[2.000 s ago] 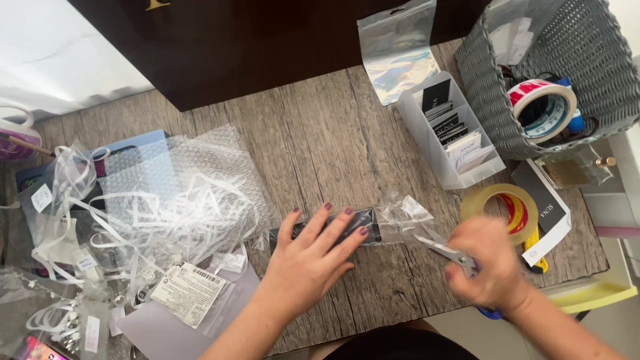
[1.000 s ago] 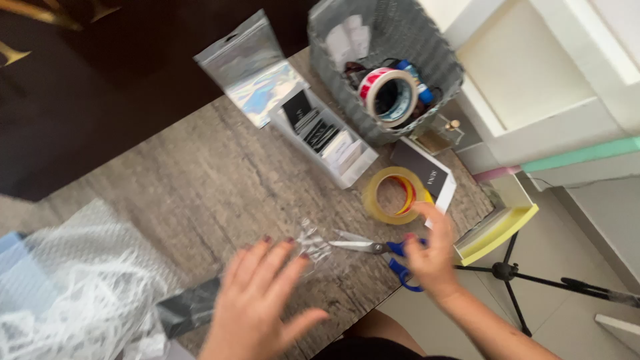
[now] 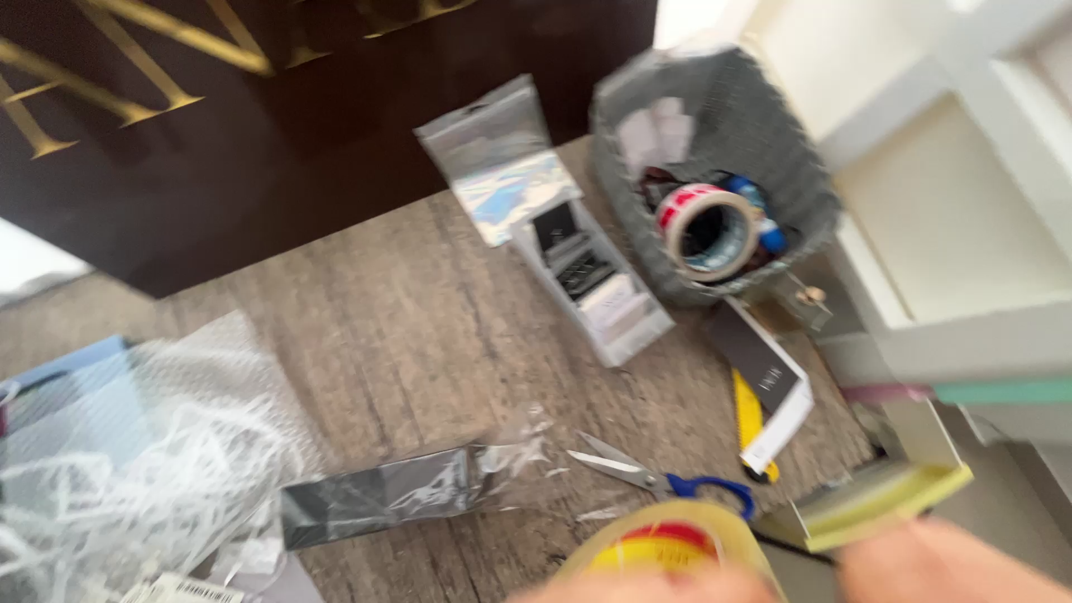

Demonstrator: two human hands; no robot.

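Observation:
A roll of clear yellowish packing tape [image 3: 670, 544] is held up at the bottom edge. My left hand [image 3: 662, 586], blurred and mostly cut off, grips it from below. At the lower right, my right hand [image 3: 946, 561] is close beside the roll, its fingers largely out of frame. Blue-handled scissors [image 3: 645, 476] lie on the wooden table with blades slightly apart. Left of them rests a flat dark package in clear plastic [image 3: 381, 498], with loose crumpled film [image 3: 519, 452] at its right end.
A grey woven basket [image 3: 620, 209] holds rolls of tape. A clear box of cards [image 3: 586, 293], a folded dark card [image 3: 758, 356] and a yellow cutter [image 3: 748, 410] are on the table [image 3: 377, 335]. Bubble wrap [image 3: 251, 360] and white ribbons [image 3: 184, 469] lie at left. A dark panel [image 3: 335, 126] stands behind.
The scissors, in my right hand before, now lie on the table. The clear tape roll has been lifted off the table. My left hand has left the package area. The view has swung.

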